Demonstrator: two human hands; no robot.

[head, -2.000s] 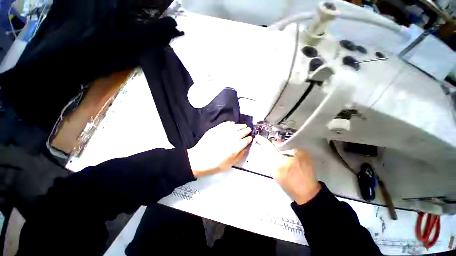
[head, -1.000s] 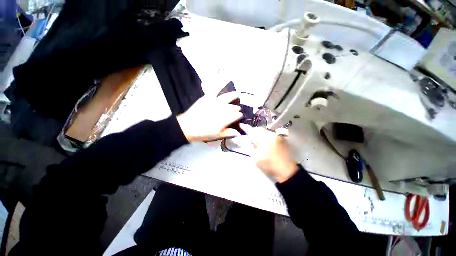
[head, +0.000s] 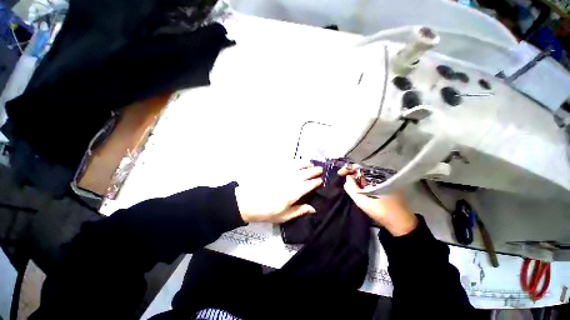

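Observation:
A dark garment piece (head: 334, 228) lies under the needle area and hangs over the table's front edge towards the lap. My left hand (head: 278, 190) presses on its left part, fingertips beside the presser foot. My right hand (head: 378, 203) holds its edge just right of there, thumb and finger close to the small metal presser foot area (head: 369, 175). The needle itself cannot be made out. The white sewing machine head (head: 487, 144) stands at the right.
A heap of black cloth (head: 119, 56) lies at the left over a brown board (head: 128, 140). Dark snips (head: 463, 222) and a thin brownish stick (head: 486, 242) lie under the machine arm. Red-handled scissors (head: 535, 278) lie at the right table edge.
The long strip that trailed from the heap onto the table is gone from there. Dark cloth now hangs in front of the needle area towards the lap. Both hands have shifted onto its edge.

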